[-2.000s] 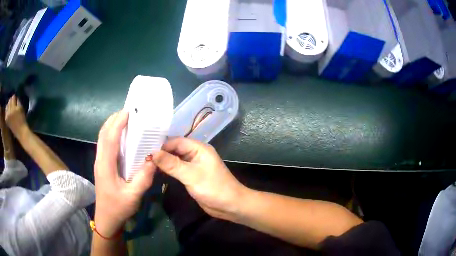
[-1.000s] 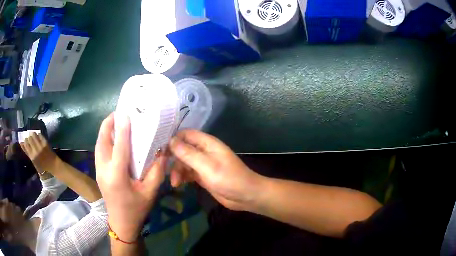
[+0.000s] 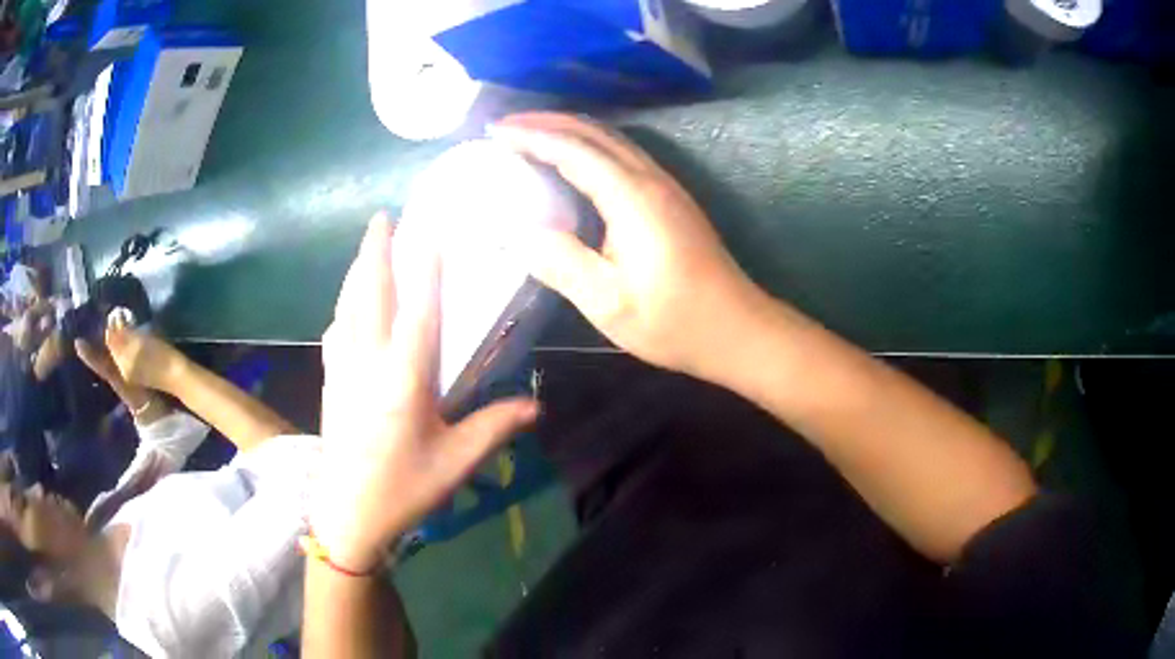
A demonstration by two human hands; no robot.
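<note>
The white oval top cover (image 3: 470, 232) is over the clear housing (image 3: 505, 345) at the table's front edge, tilted, with a dark gap along its right side; glare hides its surface detail. My left hand (image 3: 400, 412) lies along the cover's left side, fingers on it and thumb stretched out to the right. My right hand (image 3: 631, 245) holds the far right end of the unit, fingers over the far end and thumb on the near side. How far the two parts meet on the left is hidden.
Blue-and-white cartons (image 3: 573, 49) and other white units (image 3: 415, 77) stand along the far side of the dark-green table (image 3: 825, 206). More cartons (image 3: 174, 110) stand at far left. A seated person in white (image 3: 213, 541) works at left.
The cover has moved from above my left palm to over the housing. My right hand has left the cover's near side and now holds the far end. The view has shifted.
</note>
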